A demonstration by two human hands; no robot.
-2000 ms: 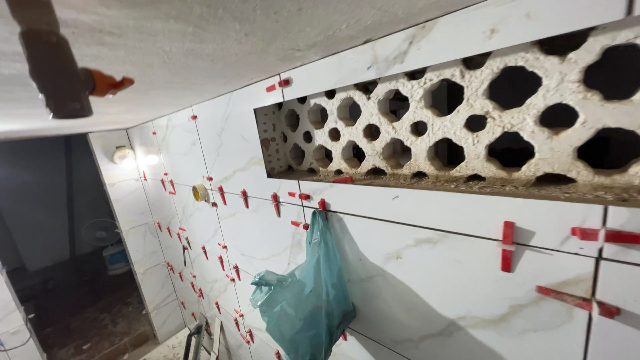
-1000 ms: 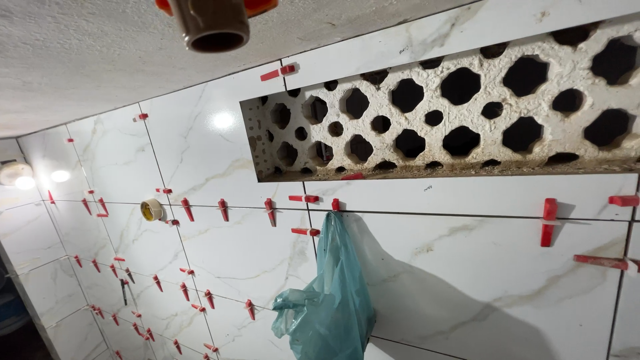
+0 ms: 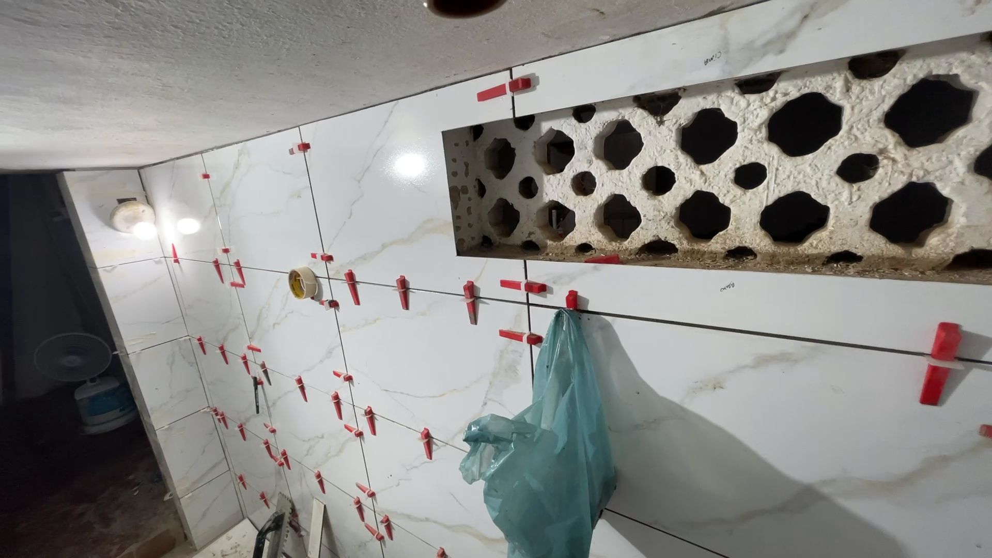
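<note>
Neither of my hands shows in the head view. A teal plastic bag (image 3: 550, 465) hangs against the marbled white wall tiles (image 3: 418, 341) from a red levelling wedge (image 3: 572, 300) at a joint; its contents are hidden. Several more red wedges sit along the joints, among them a large one (image 3: 939, 364) at the right. A roll of tape (image 3: 303, 284) rests against the wall at a joint left of the bag. Above the bag, a pale perforated block vent (image 3: 748, 174) fills a long recess, with a red wedge (image 3: 602, 260) on its lower edge.
A rough grey ceiling (image 3: 232, 77) slopes overhead, with a pipe end (image 3: 465, 6) at the top edge. A lit lamp (image 3: 133, 218) is on the far wall. Beyond a dark opening stands a fan (image 3: 72, 356) by a bucket (image 3: 105, 404). A notched trowel (image 3: 275, 527) leans at the bottom.
The view has shifted about. The pipe with the orange part, larger in view earlier, now shows only its end at the top edge. The bag hangs from the same wedge.
</note>
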